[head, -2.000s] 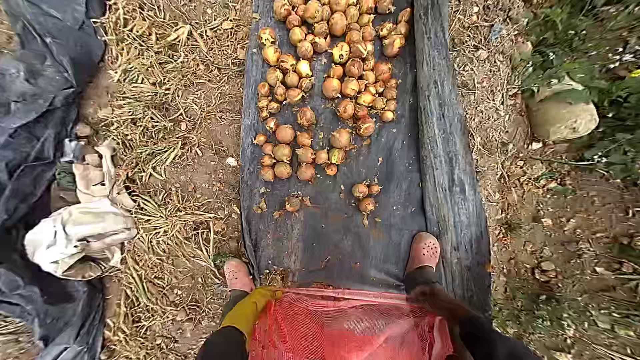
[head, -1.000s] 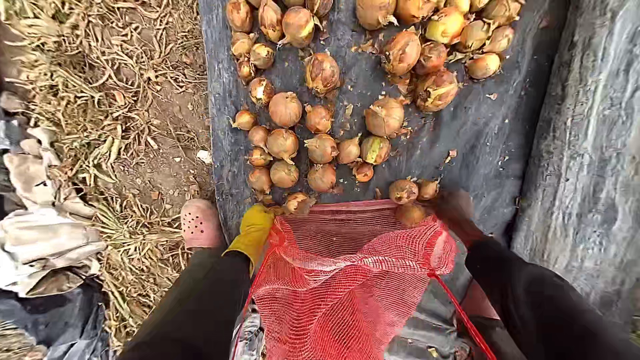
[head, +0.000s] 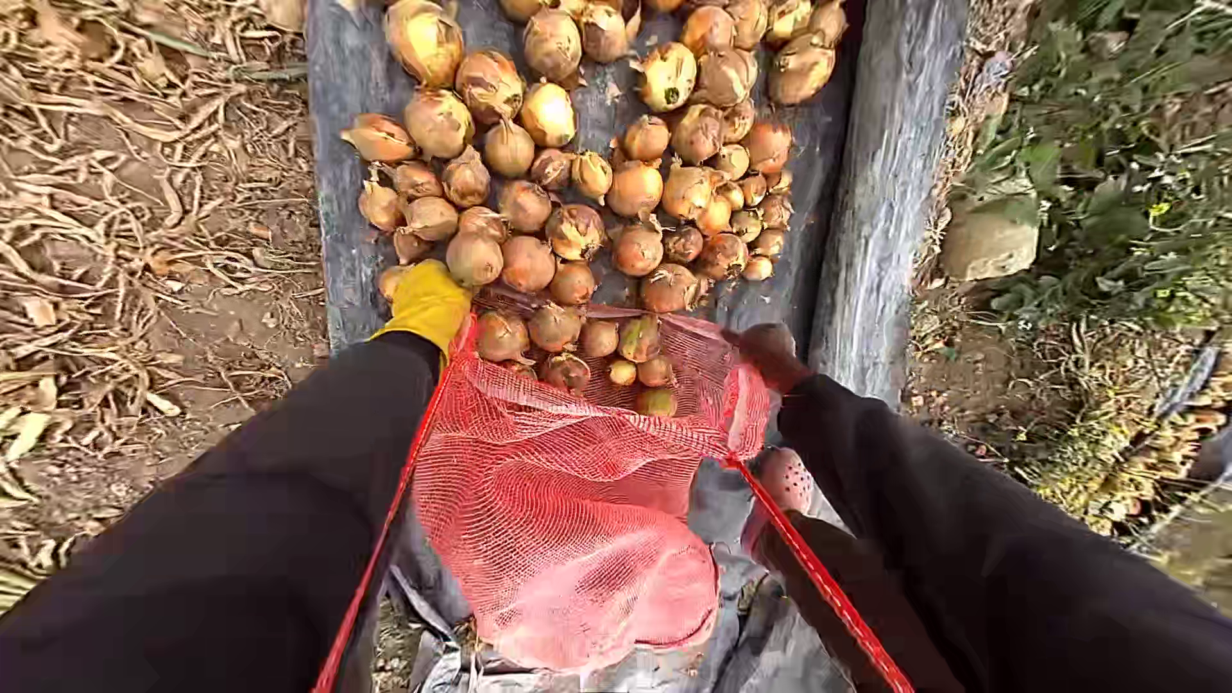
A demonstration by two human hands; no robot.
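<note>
A red mesh sack (head: pixel 568 500) lies with its mouth spread towards many onions (head: pixel 577 231) on a dark plastic sheet (head: pixel 346 87). Several onions (head: pixel 597 337) rest inside the mouth. My left hand (head: pixel 423 303), in a yellow glove, holds the left side of the rim, its fingers beside the nearest onions and partly hidden. Bare and slightly blurred, my right hand (head: pixel 770 354) grips the rim on the other side. Red drawstrings (head: pixel 818 568) run from both sides of the mouth towards the bottom of the view.
A rolled edge of the sheet (head: pixel 890 192) runs along the right. Dry stalks (head: pixel 164 173) cover the soil at left. A stone (head: pixel 991 239) sits by green plants (head: pixel 1136 192) on the right. A pink clog (head: pixel 784 481) shows beneath my right arm.
My hands and the sack's mouth have moved forward along the sheet to the larger group of onions. Several onions now lie inside the mouth. The view has moved forward too.
</note>
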